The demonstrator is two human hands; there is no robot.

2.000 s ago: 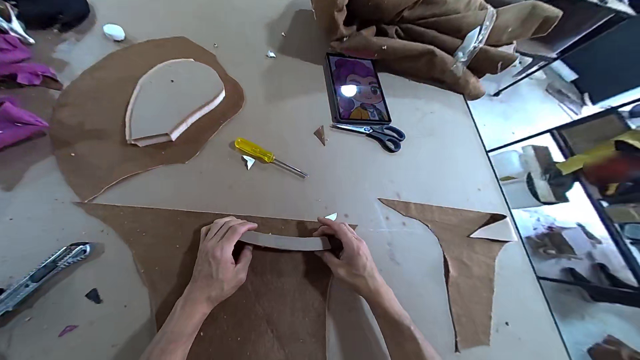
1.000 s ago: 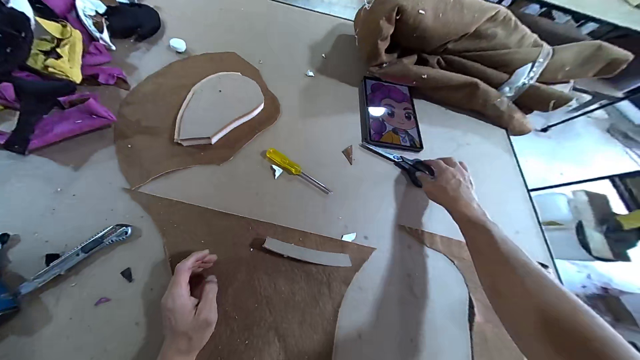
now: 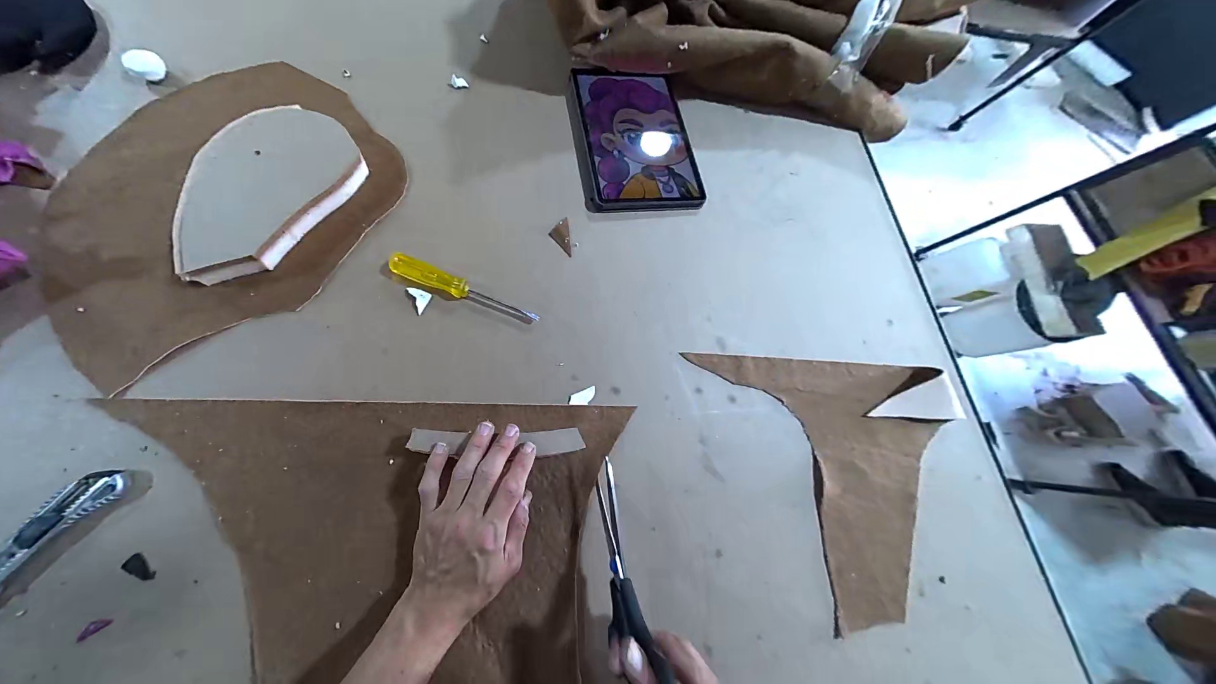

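My left hand (image 3: 475, 527) lies palm down on a large piece of brown fabric (image 3: 313, 494), its fingertips pressing on a narrow pale strip (image 3: 560, 441) near the fabric's upper edge. At the bottom of the view my right hand (image 3: 665, 660) holds a pair of scissors (image 3: 620, 560) by the dark handles. The scissor blades point up toward the right corner of the fabric, nearly closed, beside its right edge. Part of the right hand is cut off by the view's lower edge.
A yellow-handled screwdriver (image 3: 432, 275) lies mid-table. Upper left, a pale foam-edged piece (image 3: 261, 195) rests on brown fabric (image 3: 104, 209). A framed picture (image 3: 641, 142) lies near bundled brown fabric (image 3: 741, 57). A utility knife (image 3: 62, 518) is at left, a brown offcut (image 3: 860, 484) at right.
My right hand has brought the scissors from beside the framed picture down to the fabric's right edge. My left hand has moved onto the pale strip, which both hands held two seconds ago.
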